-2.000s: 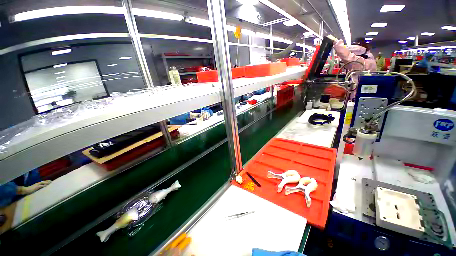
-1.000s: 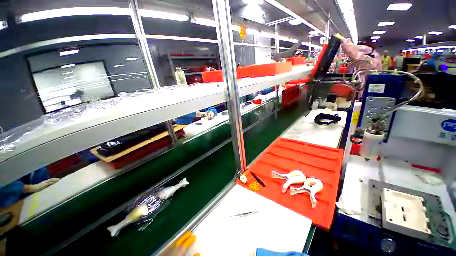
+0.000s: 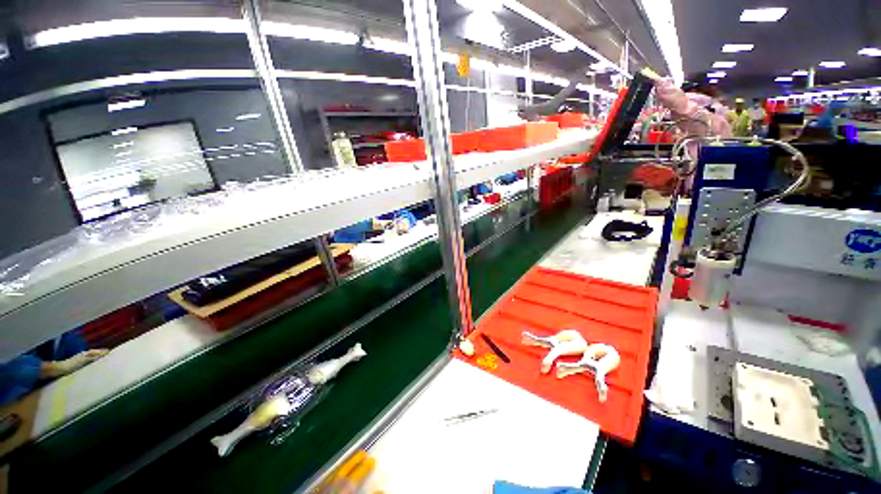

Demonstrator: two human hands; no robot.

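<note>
Yellow-orange fingertips of what looks like my left hand (image 3: 353, 473) show at the bottom edge, blurred and cut off; whether they hold anything is hidden. My right hand is out of view; only a blue sleeve edge (image 3: 537, 488) shows at the bottom. A bone-shaped assembly (image 3: 338, 367) with white ends and a clear-wrapped middle lies on the green belt (image 3: 382, 333). Two curved white arm parts (image 3: 591, 363) lie in the red tray (image 3: 589, 299), with a dark slim tool (image 3: 495, 348) and small yellow pieces (image 3: 487, 361) at its near-left corner. Silver tweezers (image 3: 470, 417) lie on the white bench (image 3: 502, 449).
A metal post (image 3: 440, 174) stands between belt and tray. A long white shelf (image 3: 241, 212) runs above the belt. A machine with a white fixture (image 3: 778, 410) stands at right. Black coiled material (image 3: 626, 230) lies beyond the tray. Another worker's hand (image 3: 72, 363) is at far left.
The view has shifted slightly. The assembly, tray parts and tweezers keep their places. The yellow-orange fingertips stay at the bottom edge.
</note>
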